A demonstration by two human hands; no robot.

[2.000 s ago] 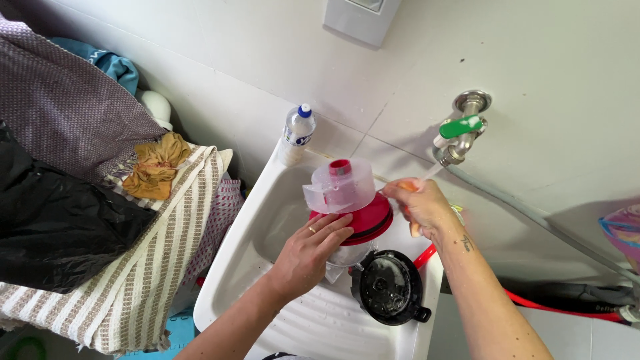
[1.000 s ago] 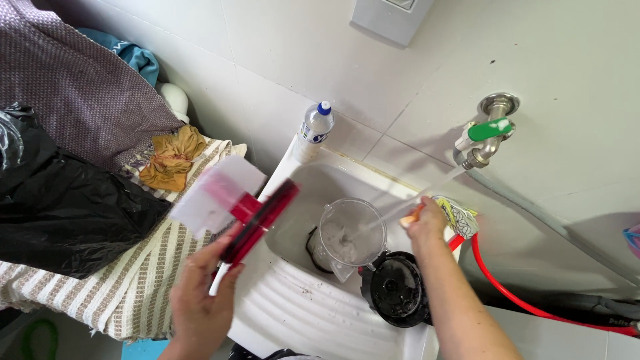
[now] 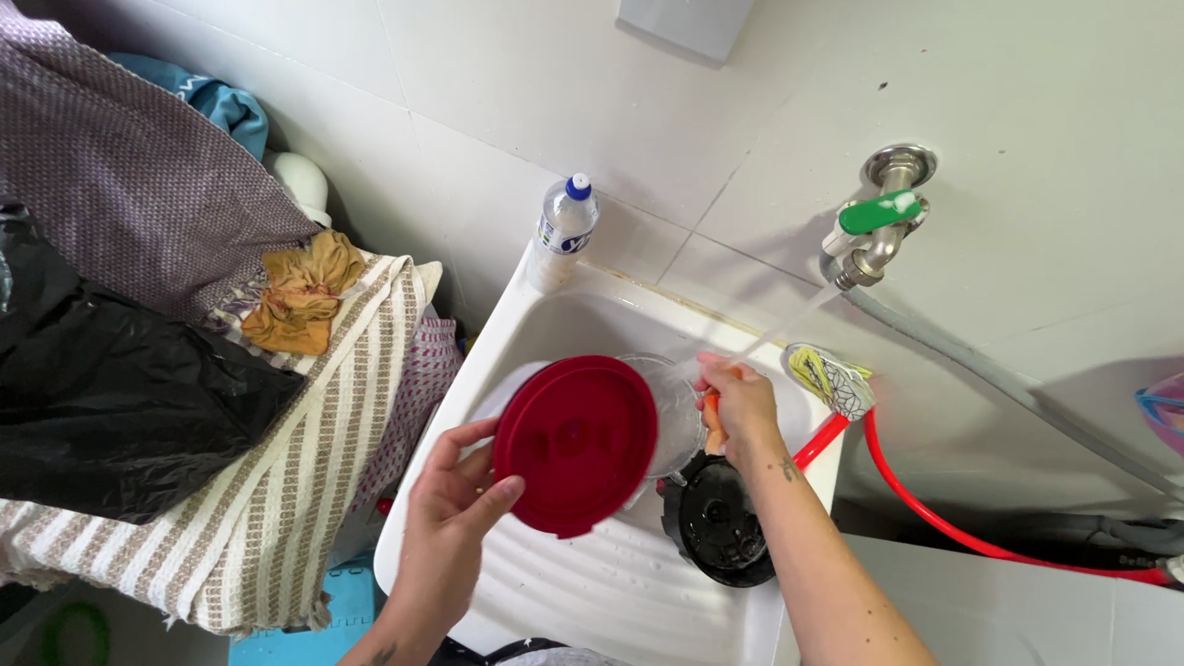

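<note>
My left hand point(image 3: 462, 499) grips the rim of a round red plastic lid point(image 3: 575, 447), its flat face turned towards me, over the white laundry sink point(image 3: 555, 592). My right hand point(image 3: 740, 407) is closed on an orange sponge point(image 3: 712, 421), just right of the lid. A clear round container point(image 3: 677, 416) sits in the basin, partly behind the lid. Below my right hand lies a wet black plastic part point(image 3: 717, 518), partly hidden by the forearm. Water runs from the metal tap point(image 3: 865, 264) with a green handle point(image 3: 881, 212) down towards the clear container.
A detergent bottle point(image 3: 566, 222) stands at the sink's back left corner. A yellow-and-white cloth point(image 3: 831, 379) and a red hose point(image 3: 911, 504) are at the right edge. At left are a striped woven cloth point(image 3: 305, 444), a black plastic bag point(image 3: 120, 398) and an ochre cloth point(image 3: 301, 301).
The red lid, earlier over the basin and then tilted edge-on at the left, now shows its round face over the sink. The clear container came into view beneath it. My right hand keeps the orange sponge.
</note>
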